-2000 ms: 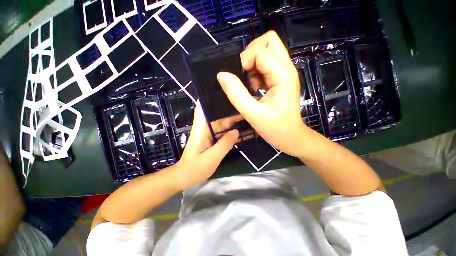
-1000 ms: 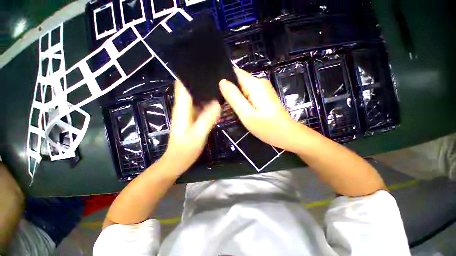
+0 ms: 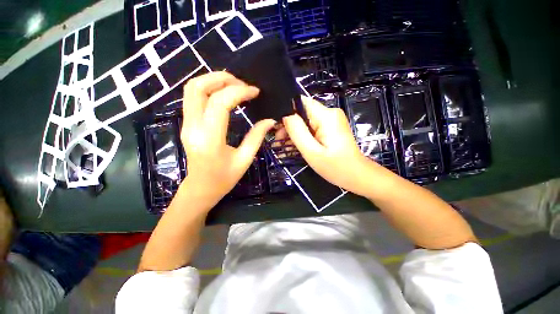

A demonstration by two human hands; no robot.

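Observation:
A dark flat panel (image 3: 261,73) is held above the tray, tilted, its near edge between my hands. My right hand (image 3: 325,132) grips its lower right edge with thumb and fingers. My left hand (image 3: 215,126) is at its lower left side, thumb near the bottom edge and fingers bent over the left part; whether it grips is hard to tell. A die-cut adhesive sheet (image 3: 318,191) with black pieces and white lines lies under the hands, partly hidden by them and the panel.
A shiny black blister tray (image 3: 466,126) with rows of pockets spans the dark green bench (image 3: 522,132). White ladder-like empty sheets (image 3: 77,70) lie at left, with a crumpled dark scrap (image 3: 89,164). A thin dark tool (image 3: 508,84) lies at upper right. Part of another person (image 3: 31,276) shows at lower left.
The panel was lower and glossy two seconds ago; it now looks matt black. My left hand has moved up along its left side. My right hand has moved from its face to its lower right edge.

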